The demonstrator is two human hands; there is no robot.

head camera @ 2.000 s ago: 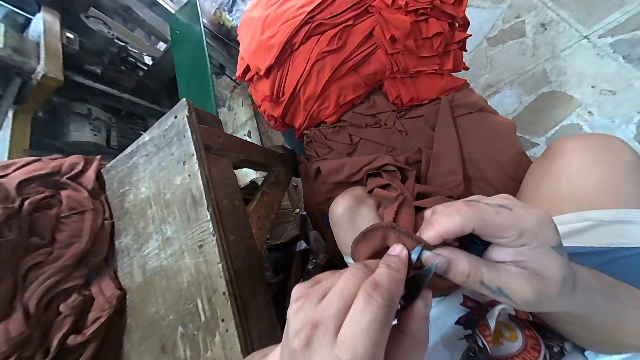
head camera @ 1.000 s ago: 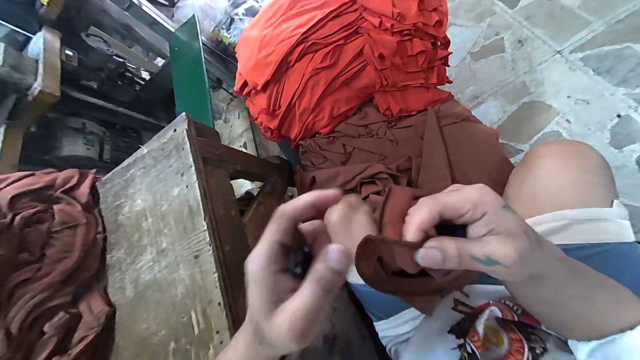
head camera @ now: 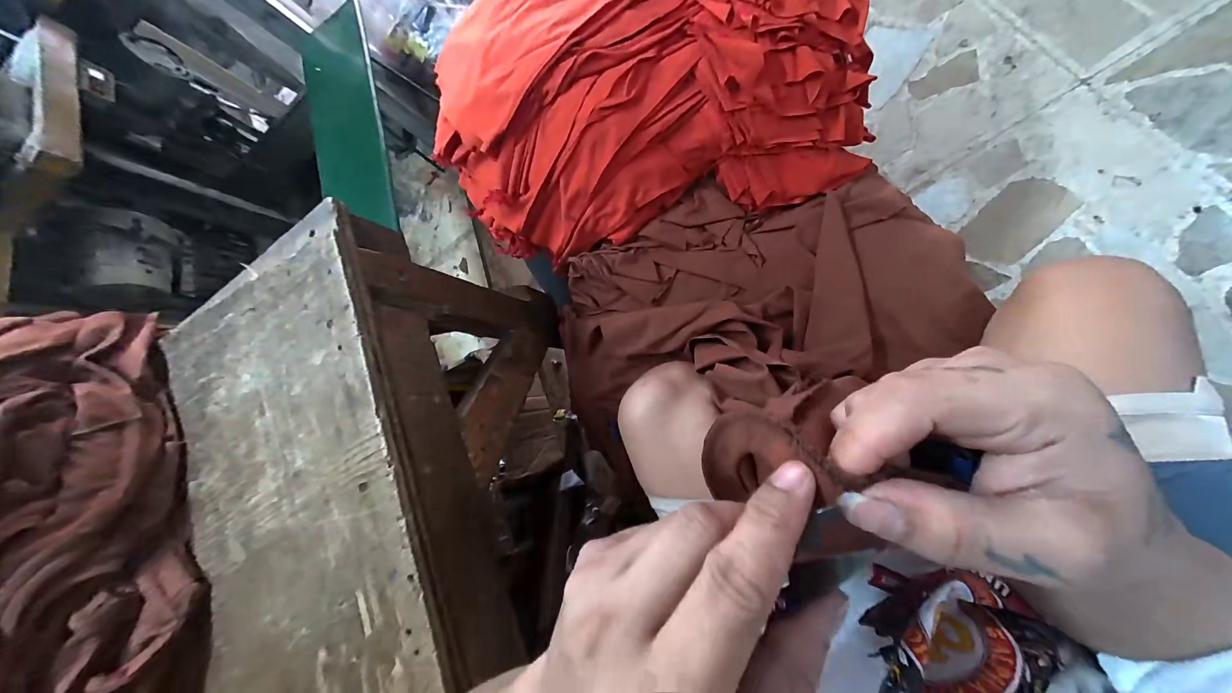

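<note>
A strip of brown fabric (head camera: 746,448) with a stitched edge curls between my hands, over my lap. My right hand (head camera: 1001,462) pinches its edge between thumb and fingers; something dark blue shows partly inside that hand. My left hand (head camera: 674,587) comes from below, its index fingertip on the fabric edge beside the right thumb. Its thumb is hidden, and a small dark piece shows under the fingers, too covered to name. Behind my knee, more brown fabric (head camera: 770,279) lies in loose folds, with a large stack of red fabric (head camera: 597,115) beyond it.
A worn wooden table (head camera: 289,452) with a braced frame stands at the left, a heap of brown fabric (head camera: 87,500) beside it. Farther back are a green panel (head camera: 351,115) and a motor-like machine part (head camera: 130,252). A stone-patterned floor (head camera: 1088,144) lies at the upper right.
One second ago my left hand was apart from the fabric with its fingers spread; now it is back at the fabric edge. My right hand keeps its pinch on the brown fabric.
</note>
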